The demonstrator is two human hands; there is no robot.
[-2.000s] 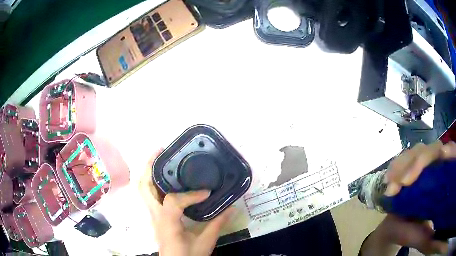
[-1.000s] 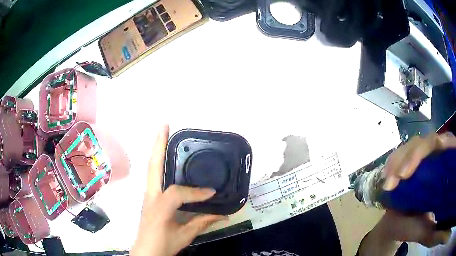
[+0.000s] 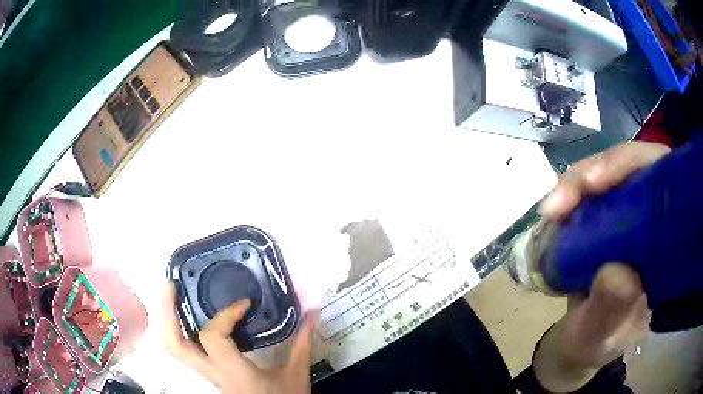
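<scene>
A black cover [image 3: 266,312], a rounded square with a recessed round centre, lies at the lower left; a little pink shows at its right edge. My left hand [image 3: 231,358] holds it from the near side, with a finger on the round centre. My right hand [image 3: 609,192] is closed around a blue electric screwdriver [image 3: 617,231] at the right. Its pale nose points left, away from the cover; I cannot make out the bit.
Open pink housings [image 3: 116,319] with green boards stand at the left. A smartphone [image 3: 131,115] lies at the upper left. Black cover rings [image 3: 281,58] are at the top. A white screw feeder [image 3: 493,100] stands at the upper right, a blue bin [image 3: 655,46] beyond. A printed paper [image 3: 401,296] lies near the front edge.
The view has swung right, so table things sit further left. The cover has been turned in my left hand and its top faces me more squarely. The screwdriver stays in my right hand.
</scene>
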